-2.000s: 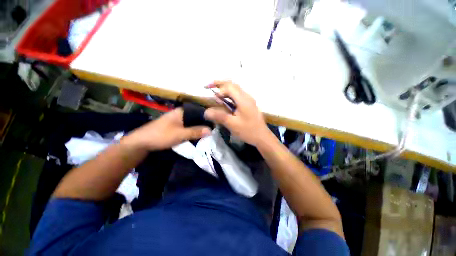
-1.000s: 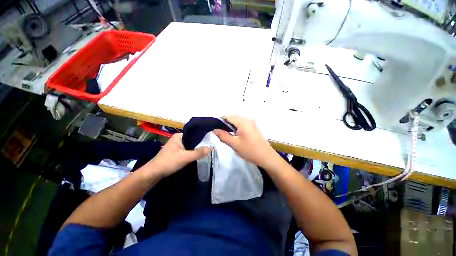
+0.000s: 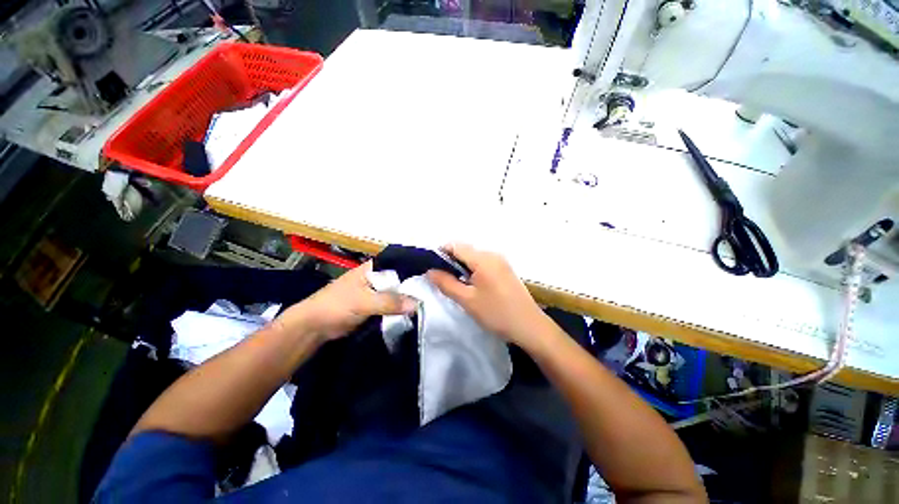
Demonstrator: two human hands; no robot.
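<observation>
The dark garment panel is bunched between my hands at the table's front edge, and part of it hangs over my lap. A white pocket bag hangs from it below my right hand, and a smaller white flap shows by my left thumb. My left hand pinches the dark and white cloth from the left. My right hand grips the cloth from the right, with a thin tool-like edge at its fingers that I cannot make out clearly.
Black fabric shears lie on the white table beside the white sewing machine. A red plastic basket holding white and black items is at the table's left corner. A black and white cloth heap lies lower left. A cardboard box is lower right.
The view tilted up from two seconds ago, showing more machine and basket. The pocket bag, crumpled before, now hangs spread below my right hand. Both hands still hold the cloth.
</observation>
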